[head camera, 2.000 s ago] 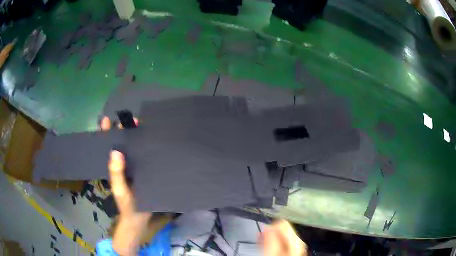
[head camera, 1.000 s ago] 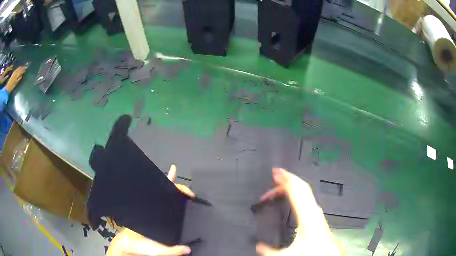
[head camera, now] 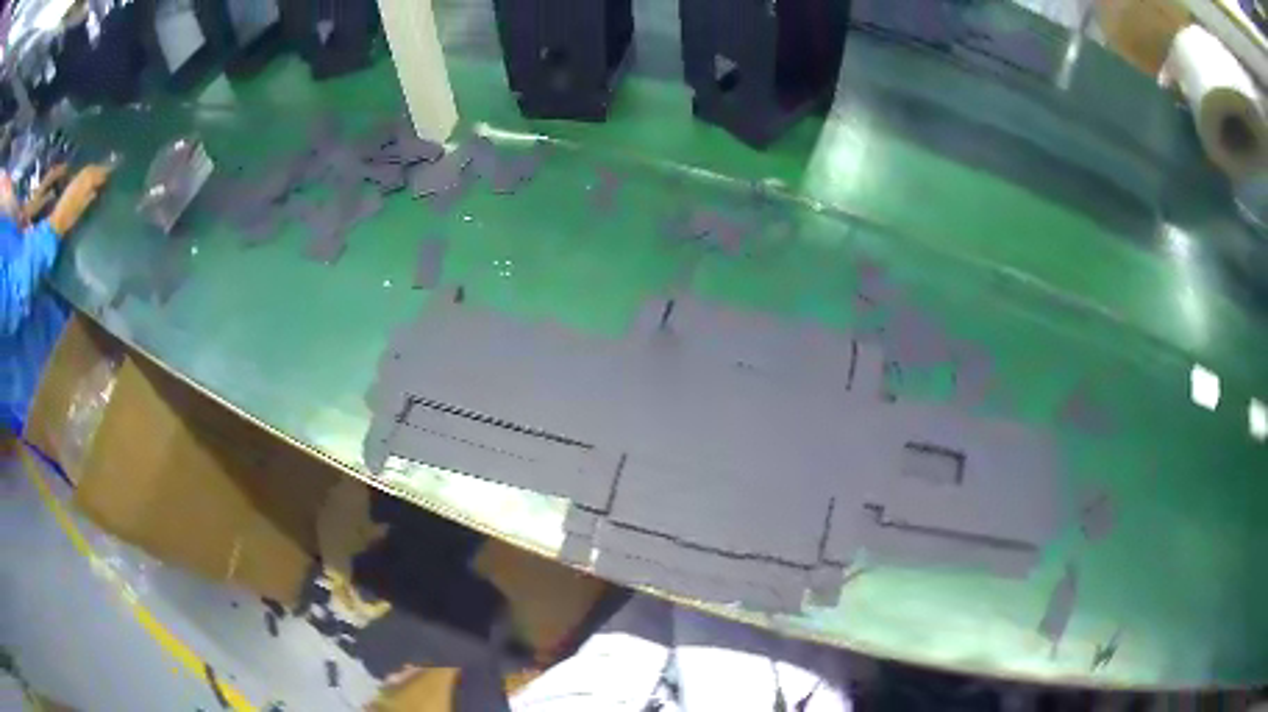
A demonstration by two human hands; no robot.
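Observation:
A flat dark grey die-cut blank (head camera: 723,417) lies on the green bench in front of me, with slits, crease lines and a small rectangular cut-out at its right end. Whether more blanks lie under it I cannot tell. Neither of my hands can be made out. A blurred black shape (head camera: 431,570) shows below the bench edge, over the brown cardboard; I cannot tell what it is.
Black folded inserts (head camera: 563,63) stand across the bench beside a pale post (head camera: 417,70). Scrap chips (head camera: 313,202) lie at back left, near a clear-wrapped stack (head camera: 177,184) and another person's hand (head camera: 79,198). A carton (head camera: 195,473) stands lower left; a roll (head camera: 1217,104) is far right.
My hands and the panels they were bending up have left the bench view. The flat blank on the bench is now uncovered. The blurred black shape now shows over the cardboard.

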